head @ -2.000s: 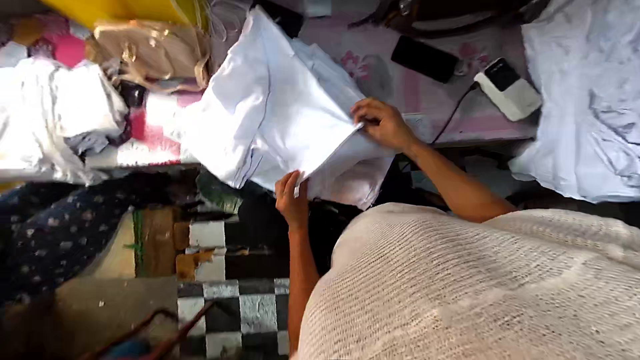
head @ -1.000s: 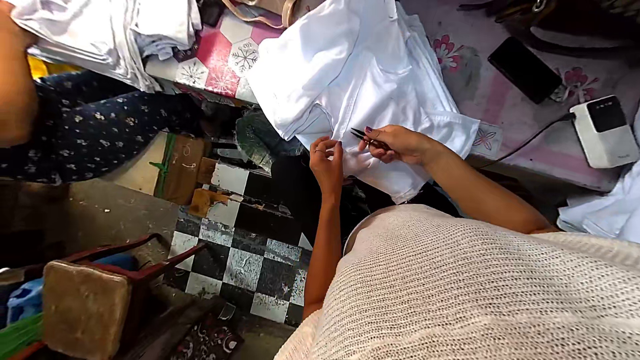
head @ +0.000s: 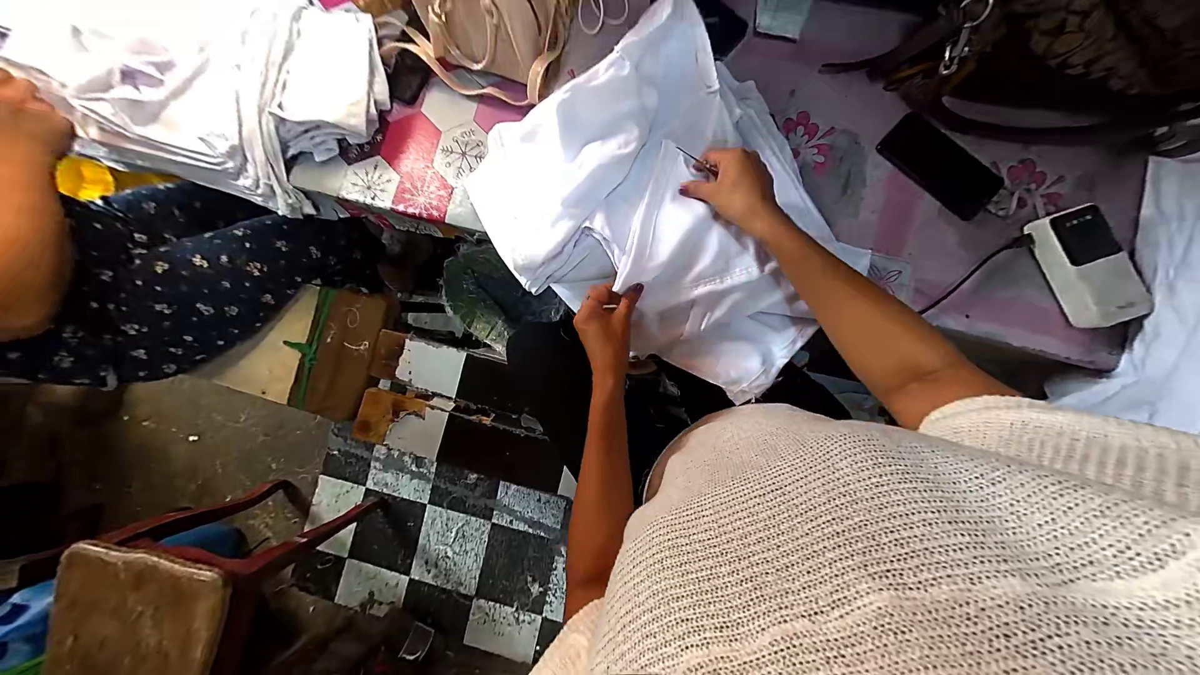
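White fabric garments (head: 600, 141) lie in a loose heap over the near edge of the table. My left hand (head: 607, 323) pinches a seam or edge of the top garment at its lower part. Up and to the right, my right hand (head: 736, 187) holds a small, dark, pointed metal tool (head: 697, 162), which looks like thread snips. Its tip lies over the fabric near a folded edge. The palm side of my right hand and most of the tool's handle are hidden.
A black phone (head: 939, 166) and a corded white power bank (head: 1087, 265) lie on the patterned table cover (head: 862, 216). Beige handbag (head: 506, 47) and folded white cloth stack (head: 187, 94) are at left, beside another person's arm (head: 33, 216). A stool (head: 136, 609) stands lower left.
My right hand with the dark tool has moved up along the garment, away from my left hand. Two seconds ago my hands held the fabric farther apart. The view has shifted.
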